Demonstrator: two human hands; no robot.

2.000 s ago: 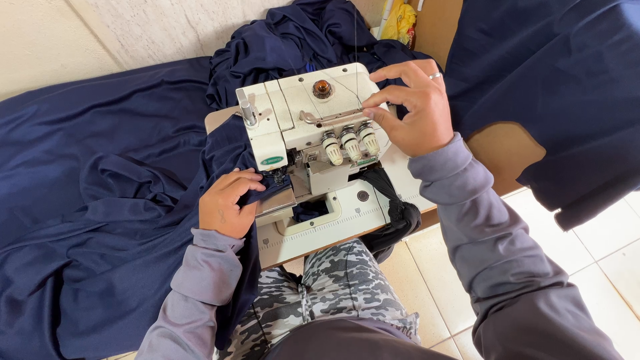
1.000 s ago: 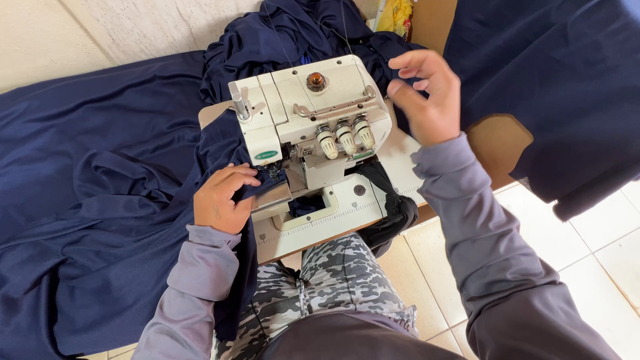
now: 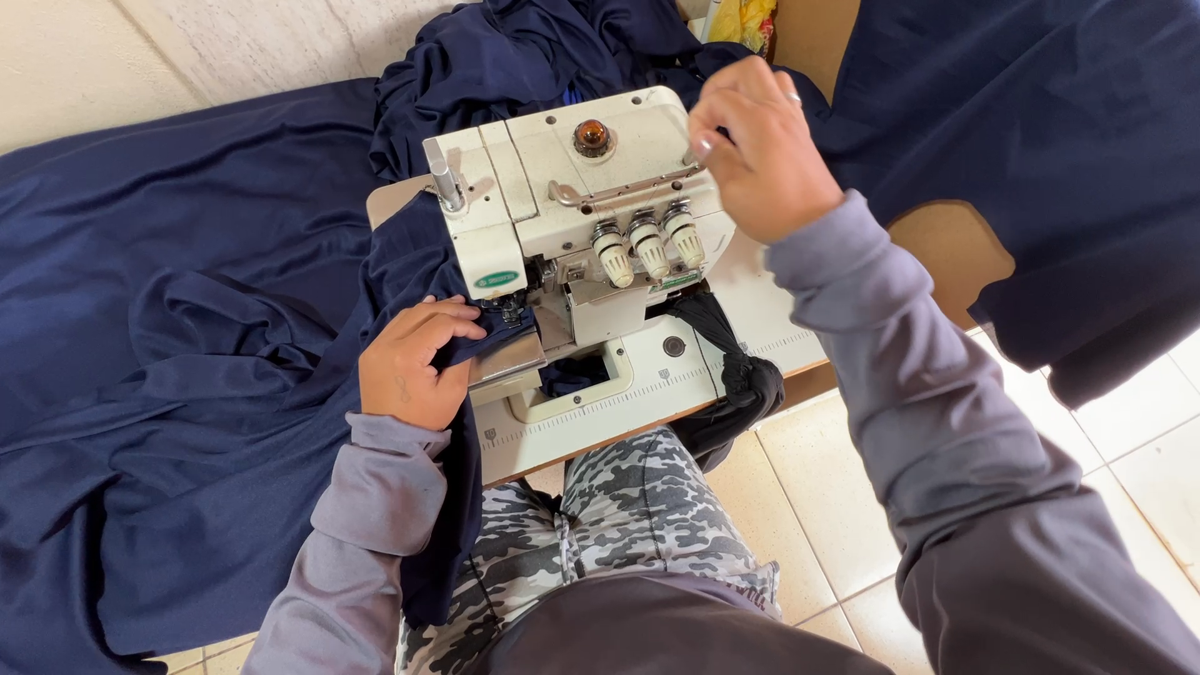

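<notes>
An overlock sewing machine [image 3: 553,178] stands on a white table with a printed ruler [image 3: 600,417]. Its presser foot [image 3: 509,309] sits over the edge of navy blue fabric [image 3: 412,244]. My left hand [image 3: 412,361] rests on that fabric, its fingertips beside the presser foot. At the top right end of the machine is my right hand [image 3: 764,155], fingers curled and thumb close to the index finger; any thread between them is too fine to make out. Three cream tension knobs [image 3: 649,246] line the front, below a metal thread guide bar [image 3: 628,190].
Navy fabric spreads over the left side and bunches behind the machine. More navy fabric [image 3: 1022,141] hangs at the right over a brown board [image 3: 952,258]. Black cloth [image 3: 741,375] is knotted at the table's front edge. A yellow plastic bag [image 3: 741,23] lies behind.
My right hand was at the thread guide bar, rose off to the right with fingers apart, and is now back by the machine's right end. My left hand has stayed on the fabric by the presser foot.
</notes>
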